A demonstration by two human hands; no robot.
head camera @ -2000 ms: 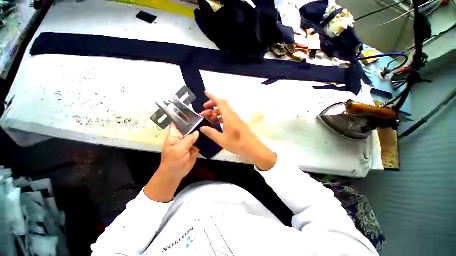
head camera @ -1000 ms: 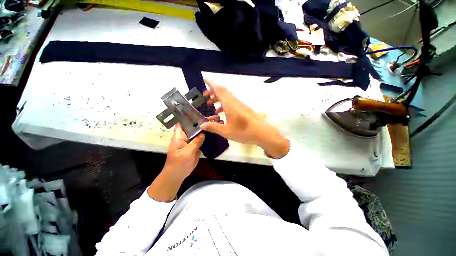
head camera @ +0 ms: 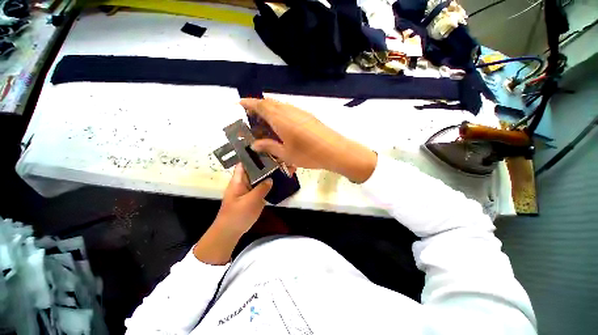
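Observation:
My left hand (head camera: pixel 241 203) grips the silver metal folder (head camera: pixel 244 154) by its lower end, above the table's front edge. Dark fabric shows in the folder's slot. My right hand (head camera: pixel 301 139) is over the folder's right side, thumb near the slot and fingers reaching toward the back; whether it pinches the fabric is hidden. A navy fabric strip (head camera: pixel 284 188) runs under my right hand and ends at the front edge. A long navy strip (head camera: pixel 157 70) lies across the back of the white table.
The steam iron (head camera: pixel 463 150) rests at the right of the white table (head camera: pixel 118 131). A navy heap (head camera: pixel 308 39) with cream bits is at the back. A black patch (head camera: pixel 193 29) lies near a yellow strip (head camera: pixel 183 9). Pale cut pieces (head camera: pixel 49 281) are below left.
My right hand has moved back and left over the folder. The folder has turned in my left hand, its slotted face now showing with dark fabric in the slot.

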